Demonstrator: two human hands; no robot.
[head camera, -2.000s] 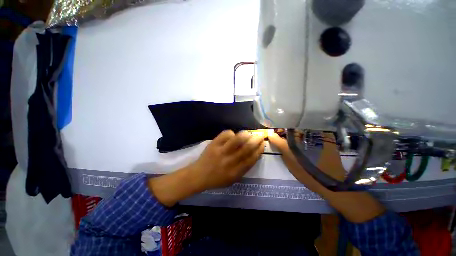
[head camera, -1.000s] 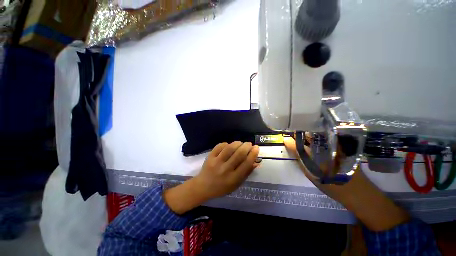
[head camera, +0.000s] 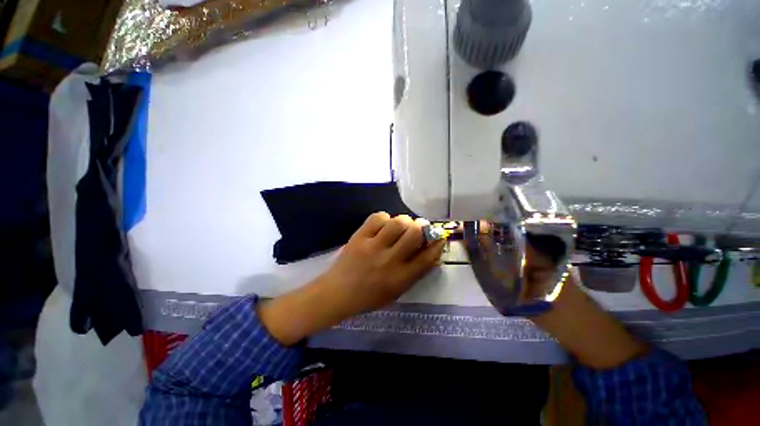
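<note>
A dark folded fabric piece (head camera: 321, 216) lies on the white table, its right end running under the white sewing machine head (head camera: 600, 108). A small pale yellow label (head camera: 439, 232) shows at the fingertips of my left hand (head camera: 383, 258), beside the needle area. My left hand rests at the fabric's lower right edge with bent fingers, and its thumb is hidden. My right hand (head camera: 537, 270) is behind the shiny metal take-up guard (head camera: 546, 225), right of the needle area. Its fingertips are hidden, so what it holds cannot be told.
Dark cut pieces (head camera: 104, 208) hang at the left table edge over white cloth, beside a blue patch (head camera: 136, 158). Red and green scissor handles (head camera: 664, 287) lie right of the needle. A ruler strip (head camera: 467, 326) runs along the front edge. A red basket (head camera: 307, 399) is below.
My left hand's fingertips have moved up and right onto the label, which was more exposed before. My right hand has drawn right behind the guard. The whole view has shifted slightly.
</note>
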